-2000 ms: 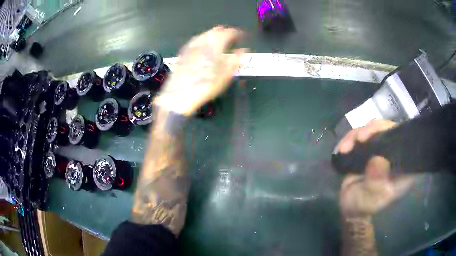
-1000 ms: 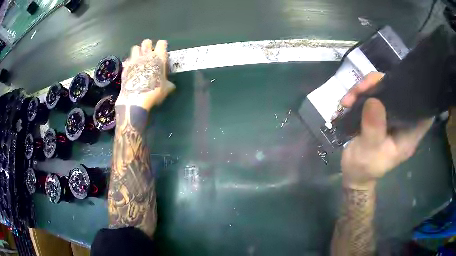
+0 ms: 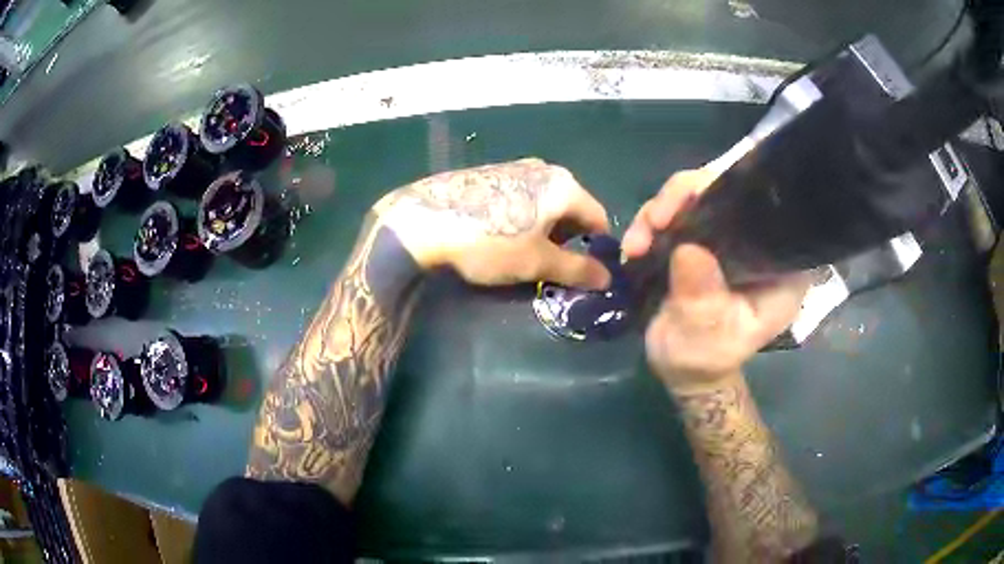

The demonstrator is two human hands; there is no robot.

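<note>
A round black unit with a shiny silvery face (image 3: 575,313) is on the green bench surface at the centre. My left hand (image 3: 512,226) is on it from above, fingers bent around its far side. My right hand (image 3: 716,303) holds the electric screwdriver (image 3: 820,182), a thick black cylinder slanting down from the upper right. Its tip end points at the unit; the bit itself is blurred and hidden, so contact cannot be told.
Rows of similar black units (image 3: 165,369) stand at left, beside a dark ridged stack (image 3: 22,331). The grey-white screw feeder (image 3: 820,308) is partly behind the screwdriver. A worn white strip (image 3: 495,83) crosses the back. A cardboard box (image 3: 105,529) is lower left.
My left hand has moved from beside the rows at left to the centre, onto a unit. My right hand has brought the screwdriver leftward from the feeder to that unit.
</note>
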